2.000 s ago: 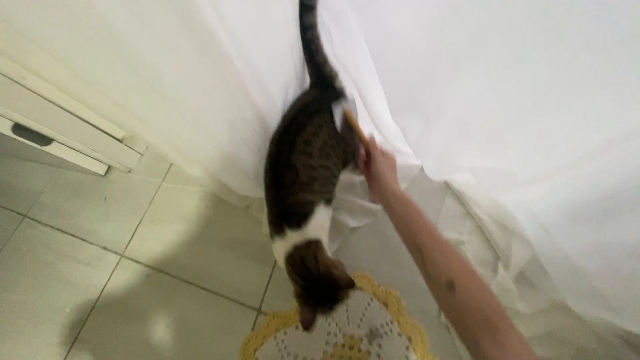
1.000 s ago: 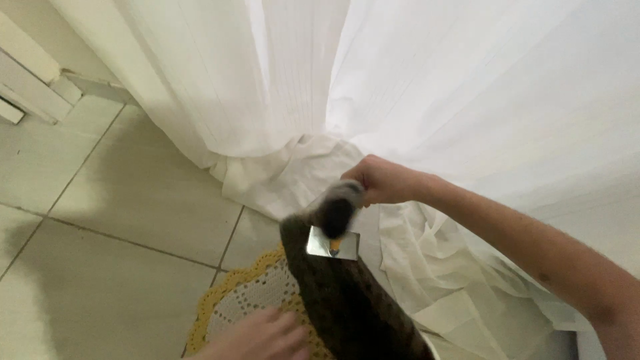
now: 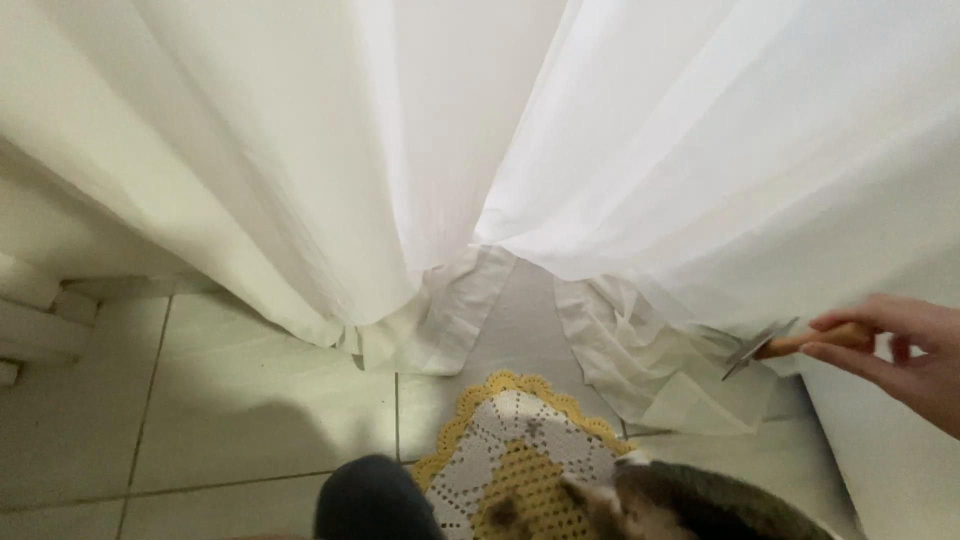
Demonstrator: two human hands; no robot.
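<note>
At the right, my right hand [image 3: 900, 345] grips the wooden handle of a pet slicker brush [image 3: 761, 347], its flat metal head pointing left and held clear of the cat. A tabby and white cat [image 3: 712, 495] is at the lower right, only partly in view, with its head over a crocheted rug [image 3: 517, 442] in white and yellow. My left hand cannot be made out; only a thin sliver of what may be skin shows along the bottom edge, left of a dark rounded shape that may be my knee [image 3: 375, 499].
Long white curtains [image 3: 450, 135] hang ahead, and their hems bunch up on the tiled floor [image 3: 217, 397]. A pale piece of furniture or trim [image 3: 37, 330] stands at the left edge. A white surface [image 3: 885, 450] rises at the lower right.
My right hand has moved right with the brush, away from the cat's body. My left hand, near the cat a second ago, has dropped out of clear view. The cat's head now shows at the bottom.
</note>
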